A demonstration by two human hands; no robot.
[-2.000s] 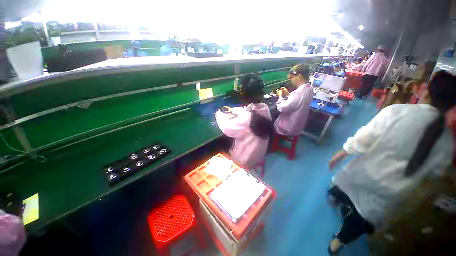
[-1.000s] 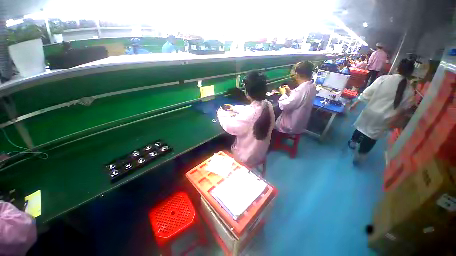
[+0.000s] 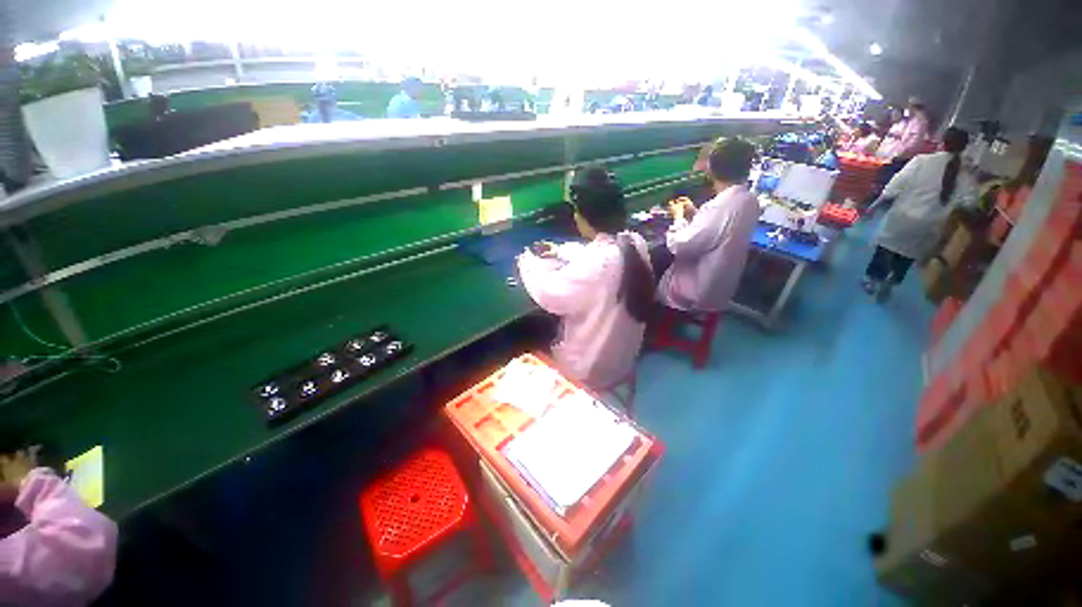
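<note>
Neither of my hands can be made out in the picture. A black parts tray (image 3: 318, 389) lies on the green bench (image 3: 196, 415) at the left, with two rows of round units showing silver rings. A red crate (image 3: 481, 423) is on top of a stack in front of me, with white papers (image 3: 572, 451) on it. A small pale shape (image 3: 581, 602) shows at the bottom edge; I cannot tell what it is.
A red stool (image 3: 415, 508) stands left of the crate. Two seated people in pink (image 3: 593, 296) work at the bench; a pink sleeve (image 3: 53, 540) shows at lower left. Cartons (image 3: 967, 498) stand at right. A person in white (image 3: 916, 202) is in the blue aisle.
The person in white has moved farther away down the aisle. More of the pink-sleeved person's arm and a hand show at lower left. The tray and crate stay in place.
</note>
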